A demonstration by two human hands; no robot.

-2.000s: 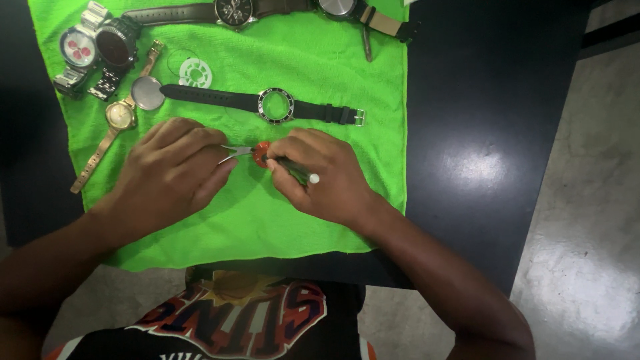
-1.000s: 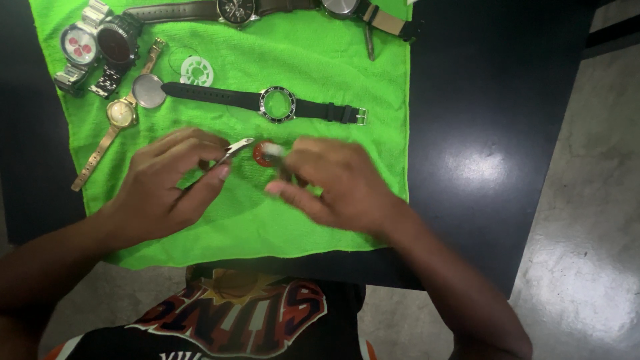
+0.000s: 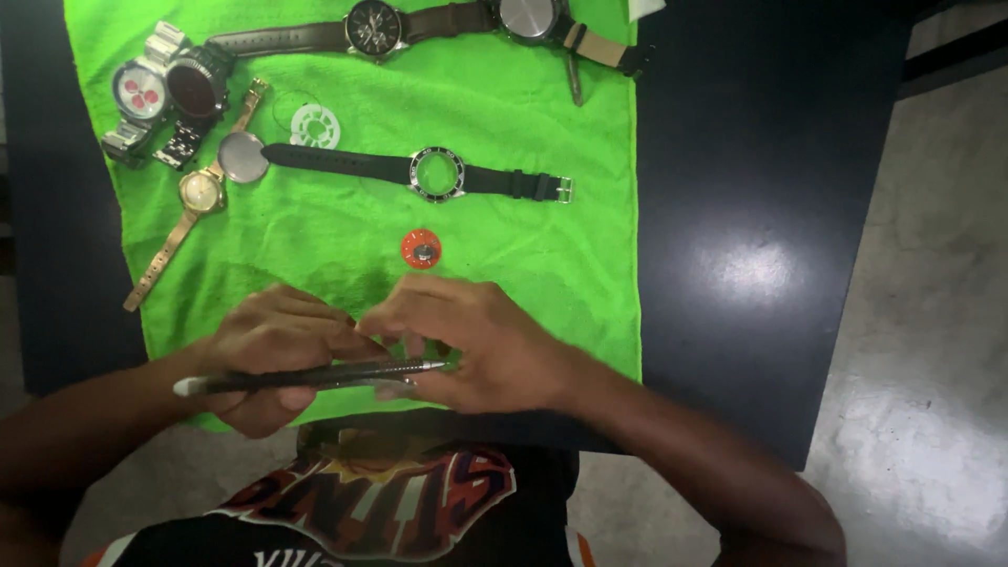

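My left hand [image 3: 276,354] is closed around a dark pen-like tool [image 3: 339,374] with a pale end, which lies across its fingers and points right. My right hand [image 3: 496,346] is beside it, fingers bent around the tool's pointed end; blur hides whether they grip anything. A small metallic part shows under the tool near the right fingertips. Above the right hand, a red watch dial [image 3: 421,239] lies on the green cloth [image 3: 520,260] with a small grey round part on it. Farther up is a watch case with an open centre [image 3: 437,175] on a black strap [image 3: 346,164].
A white slotted ring [image 3: 316,127] and a round metal disc [image 3: 243,157] lie beside a gold watch [image 3: 201,191]. Metal-band watches [image 3: 140,90] sit upper left, and strap watches [image 3: 374,30] along the top. The dark table [image 3: 740,236] extends right of the cloth.
Both hands have moved down toward my body and closer together, away from the red dial. The pen-like tool, earlier in my right hand, now lies across my left.
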